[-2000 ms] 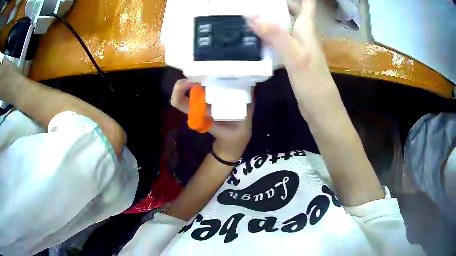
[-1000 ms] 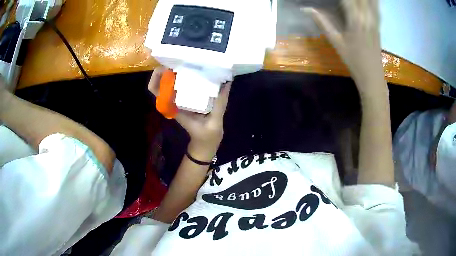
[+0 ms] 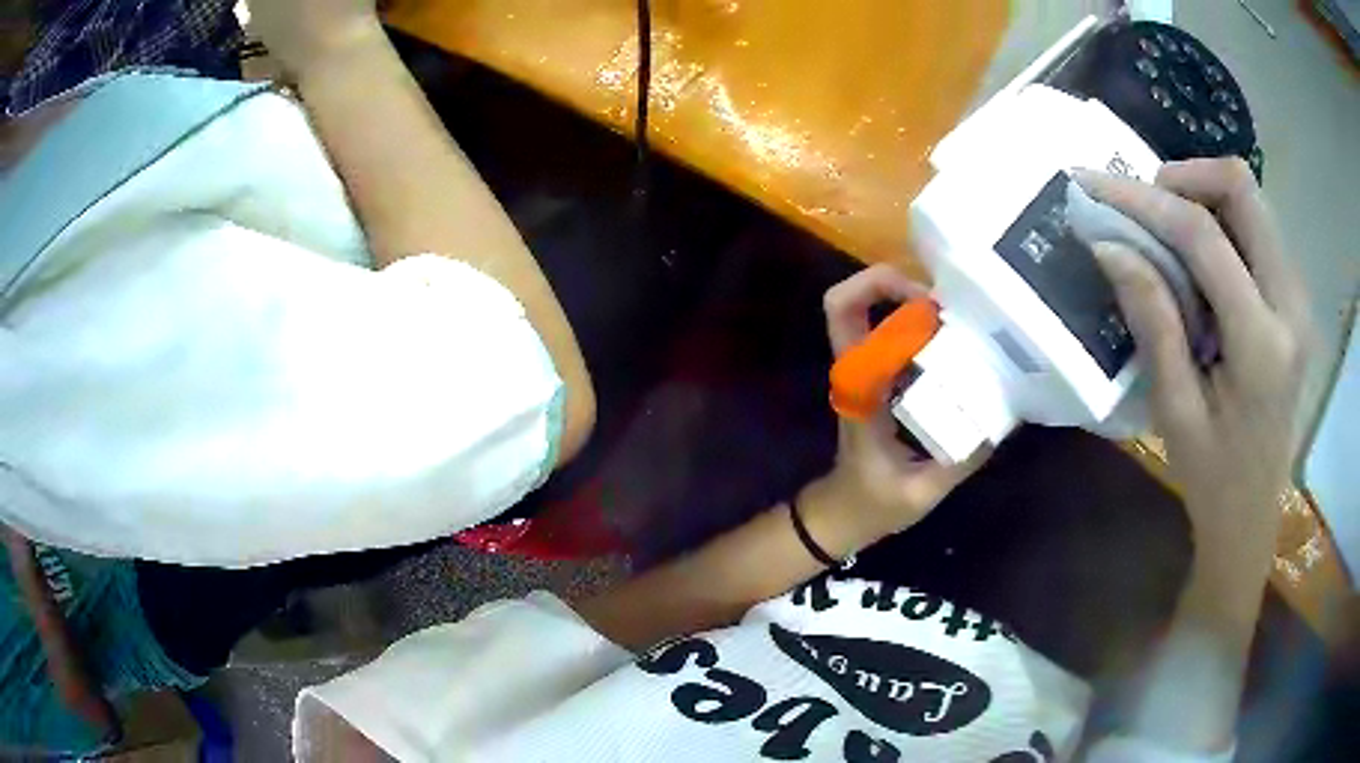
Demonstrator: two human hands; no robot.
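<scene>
A white security camera (image 3: 974, 224) is held tilted above the table edge, its black round head with a ring of dots at the upper right. My left hand (image 3: 880, 447), with an orange finger cot (image 3: 883, 359) on one finger, grips the white mounting bracket (image 3: 955, 400) at the lower end. My right hand (image 3: 1231, 298) presses a pale grey wiping cloth (image 3: 1146, 246) on the black lens panel (image 3: 1056, 283) and covers part of it.
The shiny orange-brown tabletop (image 3: 746, 105) lies behind, with a grey mat (image 3: 1298, 90) at the right. A black cord (image 3: 643, 90) hangs over the edge. Another person's white sleeve (image 3: 284, 358) and bare arm are close on the left.
The view has turned, and the camera now shows further right and tilted, with its black head visible. My right hand has come back from the side onto the lens panel with the cloth.
</scene>
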